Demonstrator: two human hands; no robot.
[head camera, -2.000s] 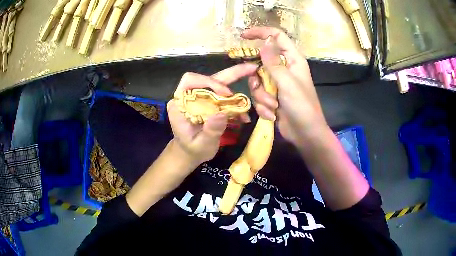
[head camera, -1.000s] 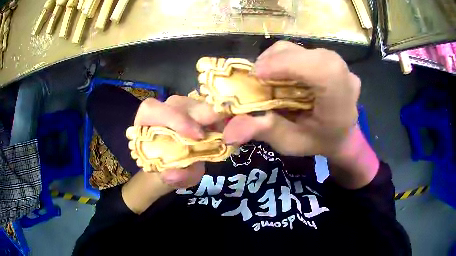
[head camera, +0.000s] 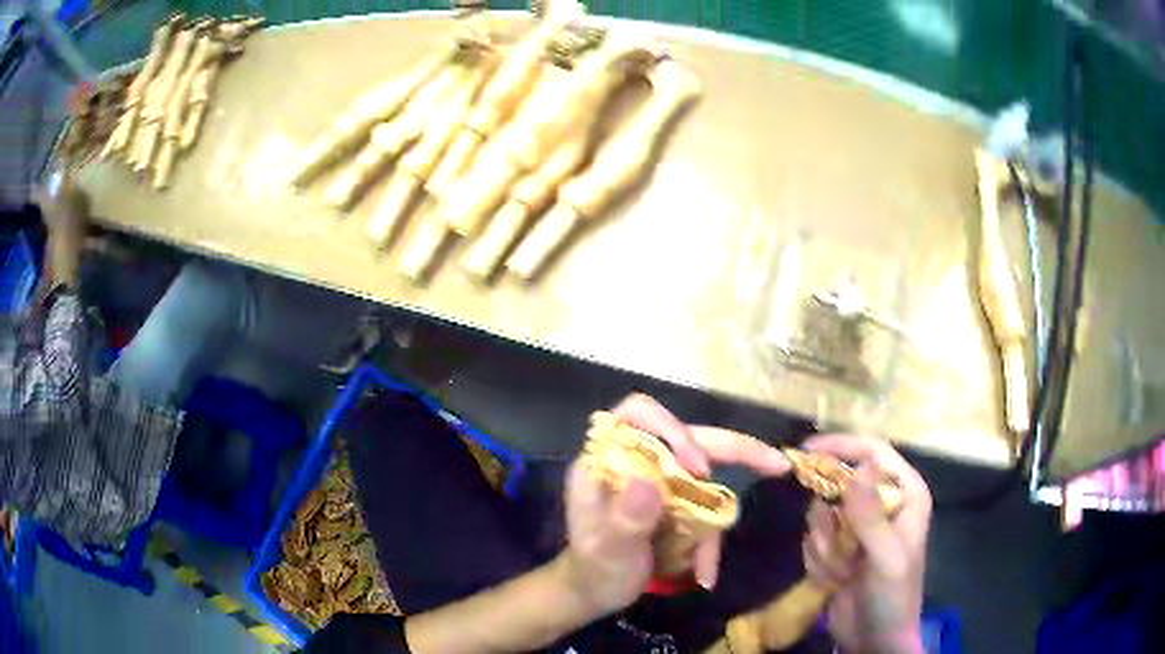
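Note:
My left hand (head camera: 620, 517) holds a tan leg-shaped part (head camera: 696, 501) by its rimmed end, with the hollow open face turned up. My right hand (head camera: 882, 530) holds a second tan leg-shaped part (head camera: 782, 616), its rimmed end at the fingers and its shaft running down to the left. The two parts are apart, over the lap below the bench edge. My left index finger reaches across close to the right-hand part. Blur hides whether it touches.
Several tan legs (head camera: 511, 141) lie fanned on the bench (head camera: 715, 300). A clear tray (head camera: 830, 335) sits right of them. A single leg (head camera: 1000, 288) lies by black cables (head camera: 1071, 243). A coworker's plaid sleeve (head camera: 77, 434) is at left, near a blue crate (head camera: 300, 530) of brown pieces.
The view has shifted up, showing more bench. The two parts, face-up side by side a second ago, are now lower and farther apart, the right one turned with its shaft downward.

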